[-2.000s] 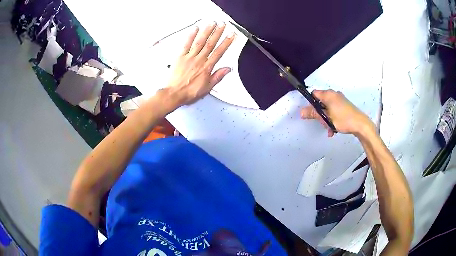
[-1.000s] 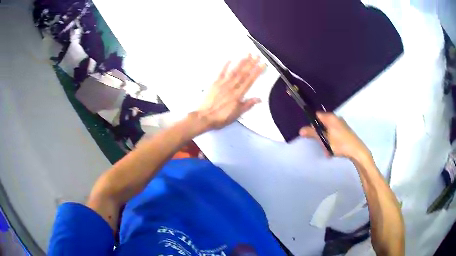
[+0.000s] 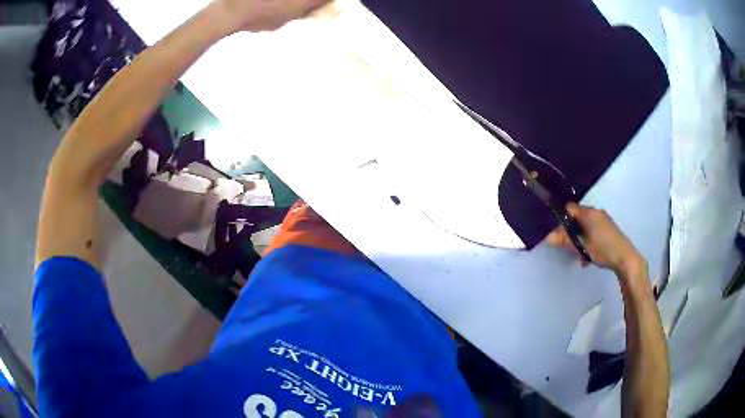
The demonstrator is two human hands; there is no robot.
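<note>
My right hand [image 3: 600, 237] is shut on the handles of long black fabric shears [image 3: 535, 178]. The blades point up and left along the edge between the white paper pattern piece [image 3: 368, 139] and the dark purple fabric [image 3: 531, 73]. A thin curved strip lies beside the blades. My left hand [image 3: 278, 10] is at the top edge of the view over the white piece. It is partly cut off and its fingertips cannot be made out.
Dark and white scraps [image 3: 192, 200] lie on the green floor [image 3: 155, 245] at left. White cloth lengths [image 3: 698, 163] run down the table's right side. Pale and dark offcuts [image 3: 603, 371] lie near my right forearm.
My left hand has moved up and left to the top edge of the view. The table and cloth have shifted in view. My right hand still holds the shears, now lower and further right in view.
</note>
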